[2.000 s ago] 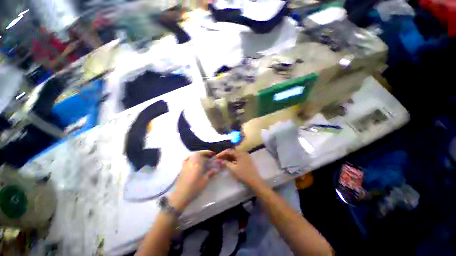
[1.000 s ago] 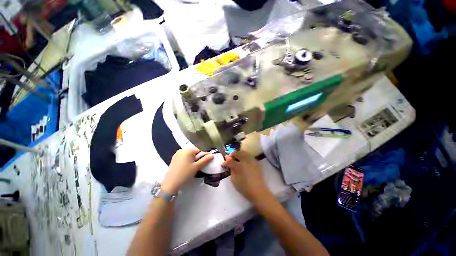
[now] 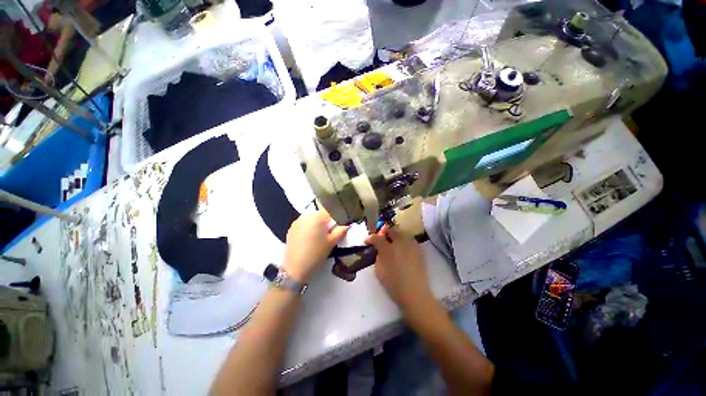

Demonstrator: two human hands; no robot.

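A cream sewing machine (image 3: 464,116) with a green panel stands over the white table. A black curved piece (image 3: 272,193) runs from left of the machine head to the needle area, with a light grey piece (image 3: 356,235) at the needle. My left hand (image 3: 312,246) lies left of the needle, fingertips on the pieces. My right hand (image 3: 393,261) is just right of it, fingertips pinched beside the bright blue part (image 3: 380,224). The exact grip of both hands is partly hidden. A pale grey stack (image 3: 468,236) lies right of the needle under the machine arm.
A black pile (image 3: 179,216) and a grey stack (image 3: 209,307) lie on the table (image 3: 329,325) at left. A white basket (image 3: 139,139) of black pieces stands behind. Scissors or a pen (image 3: 534,204) lie on paper at right. A phone (image 3: 557,294) is beyond the right edge.
The view has moved closer and steadied, shifting the scene. My hands have gone from together in front of the needle to either side of it, with the grey piece now at the needle.
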